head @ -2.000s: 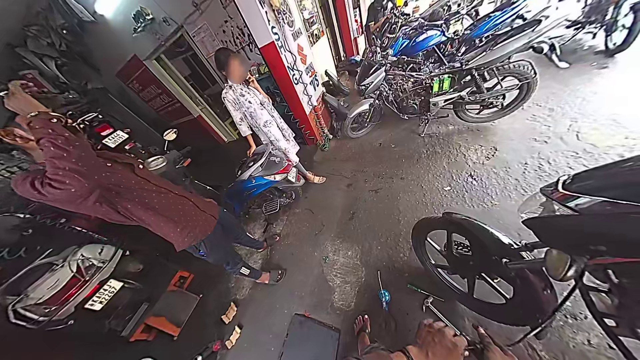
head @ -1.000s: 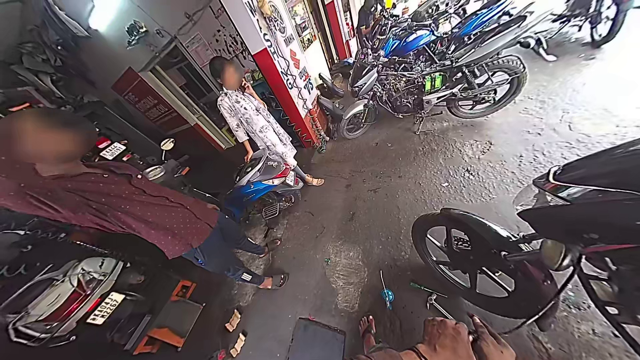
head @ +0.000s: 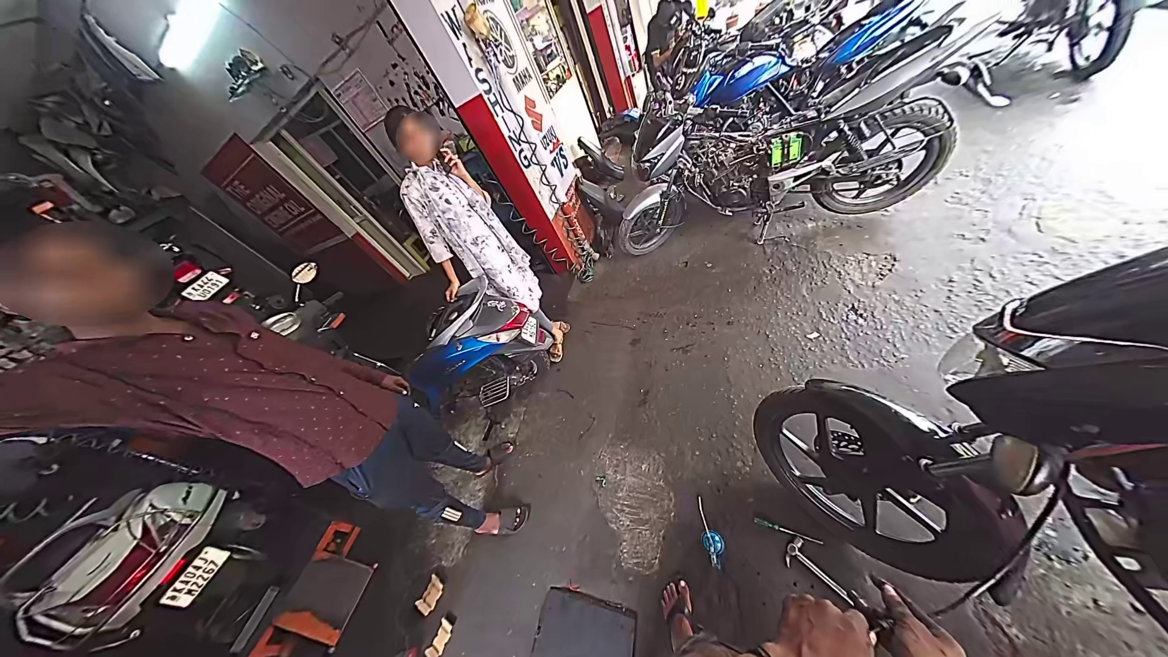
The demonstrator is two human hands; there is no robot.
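Note:
At the bottom edge, my left hand (head: 819,626) is curled around a small dark part (head: 881,624), whose kind I cannot make out. My right hand (head: 915,626) meets the part from the other side, its fingers partly cut off by the frame. Just beyond the fingers, a metal hand tool with a crosswise head (head: 826,575) points away from them; whether it is touched is unclear. A screwdriver with a green handle (head: 776,527) lies on the floor near the motorcycle's black spoked wheel (head: 858,484). Left of it is a blue round object with a thin rod (head: 712,544).
A dark motorcycle (head: 1077,365) stands close on the right. My bare foot (head: 677,602) is beside a dark flat panel (head: 584,625). A person in a maroon shirt (head: 274,392) stands left, another person (head: 465,224) beside a blue scooter (head: 474,351). Partly stripped motorcycles (head: 730,155) stand behind.
The person in the maroon shirt, whose arms were raised near the head, has lowered an arm and turned. My two hands stay close together near the bottom edge.

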